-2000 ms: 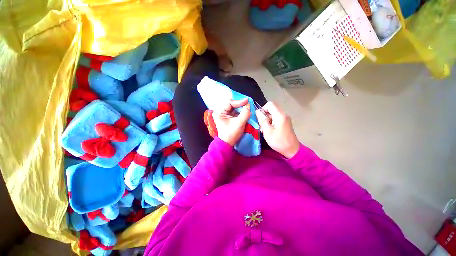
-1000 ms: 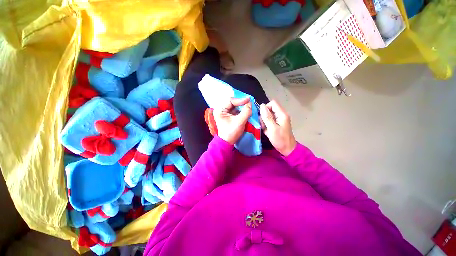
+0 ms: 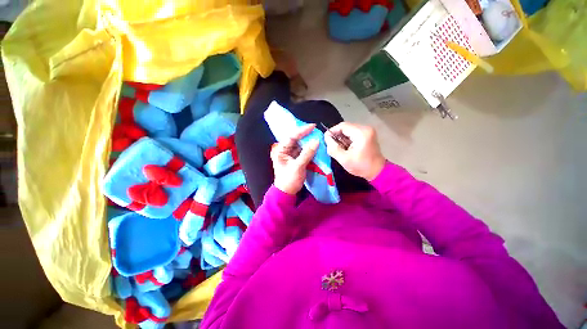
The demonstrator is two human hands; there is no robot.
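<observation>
A bright blue plush piece (image 3: pixel 324 187) with a red band is folded narrow over my lap. My left hand (image 3: pixel 293 159) pinches its upper part, with the pale end sticking out past the fingers. My right hand (image 3: pixel 353 149) is at the piece's right edge and holds a small dark metal tool (image 3: pixel 339 137), perhaps thread snips, with its thin tip pointing at the edge. Whether the tip touches the edge cannot be told. The bow is mostly hidden.
A yellow bag (image 3: pixel 61 167) full of blue plush pieces stands at the left. A white and green carton (image 3: pixel 412 64) with a yellow-handled tool (image 3: pixel 468 56) on top is at the upper right, a silvery metal bit (image 3: pixel 443 106) at its corner. Another plush piece (image 3: pixel 358 23) lies at top centre.
My right hand has moved up slightly and turned, so the dark tool shows more. My left hand's fingers have shifted on the piece. The view has shifted slightly.
</observation>
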